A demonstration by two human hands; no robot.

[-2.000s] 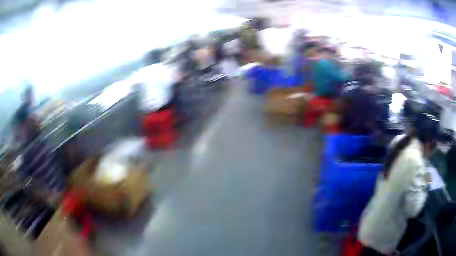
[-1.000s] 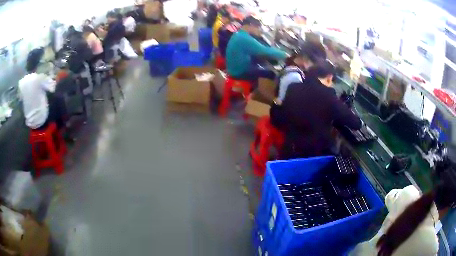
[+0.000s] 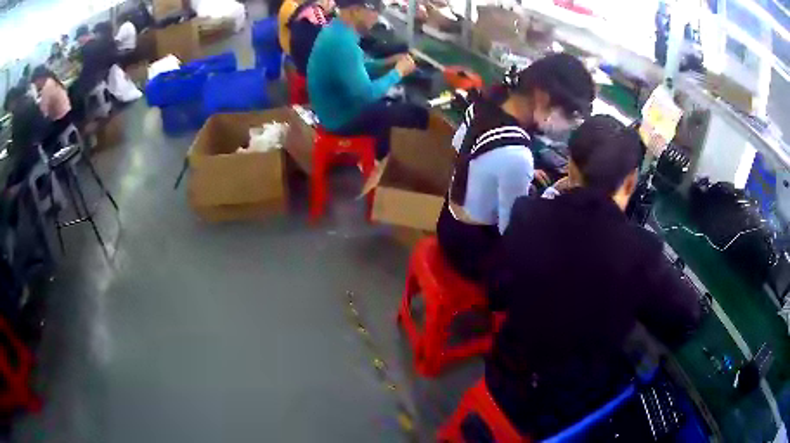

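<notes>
Neither of my hands is in the picture. Nearest in front, at the bottom right, is a blue crate (image 3: 598, 417), cut off by the lower edge. It holds rows of dark flat units (image 3: 660, 410) with pale edges. A person in a dark jacket (image 3: 580, 303) sits right beside it, back towards me, and hides part of the crate. A small dark unit (image 3: 754, 368) lies on the green bench (image 3: 706, 346) to the right.
A grey floor aisle (image 3: 234, 320) runs ahead at left. Red stools (image 3: 442, 303), open cardboard boxes (image 3: 238, 177) and blue crates (image 3: 247, 93) stand along it. Several seated people line the bench on the right. A black stool (image 3: 74, 186) stands at left.
The view has moved forward along the aisle. The seated people and boxes are larger and nearer. The blue crate has slid down to the bottom edge, and the person in white has left the view.
</notes>
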